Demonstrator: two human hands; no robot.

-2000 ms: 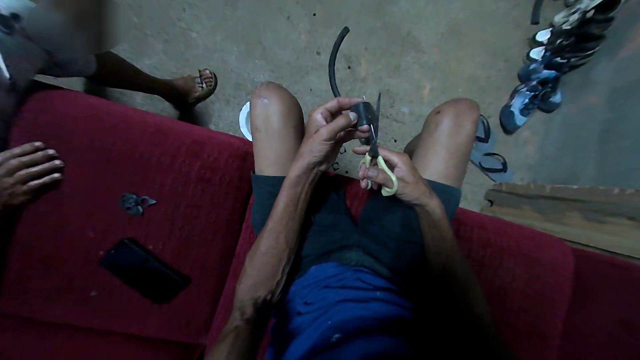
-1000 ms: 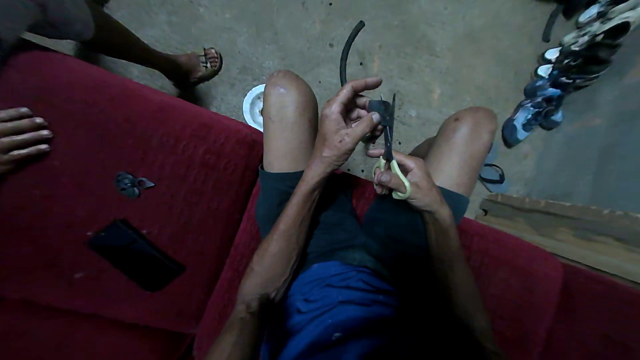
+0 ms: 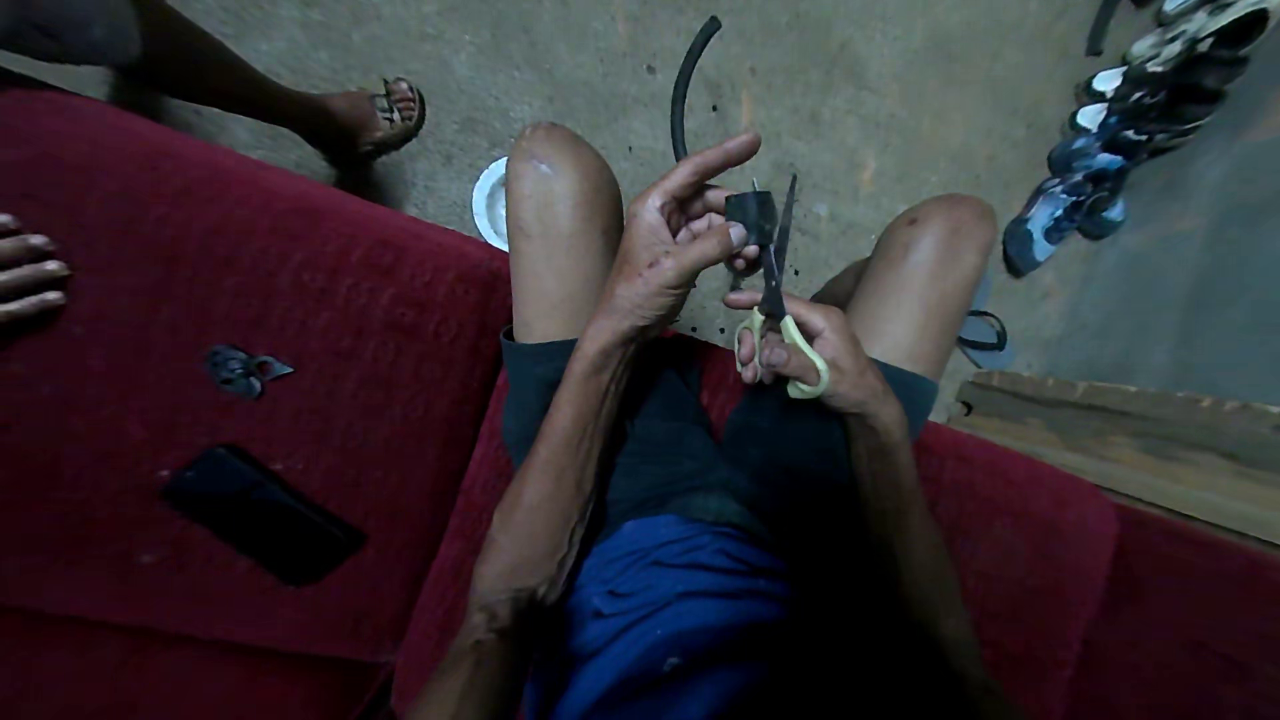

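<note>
Between the thumb and fingers of my left hand (image 3: 672,240) is a small dark flat piece (image 3: 750,215), perhaps rubber, with a thin pin-like tip above its upper edge. My index finger points away from it. My right hand (image 3: 815,350) holds scissors (image 3: 775,285) by their pale yellow handles. Their dark blades point up, partly apart, right beside the piece; whether they touch it is hard to tell. A curved black rubber strip or hose (image 3: 685,85) lies beyond my left hand, its near end hidden behind the hand.
A black phone (image 3: 265,515) and a small dark crumpled item (image 3: 245,370) lie on the red sofa (image 3: 350,300) at left. Another person's hand (image 3: 30,270) and sandalled foot (image 3: 385,115) are nearby. A white dish (image 3: 490,205), several shoes (image 3: 1080,170) and a wooden beam (image 3: 1110,430) are around me.
Two seconds ago my left fingers were curled around the dark piece; now the index finger is stretched out. The scissors remain in my right hand beside it. The view has shifted slightly.
</note>
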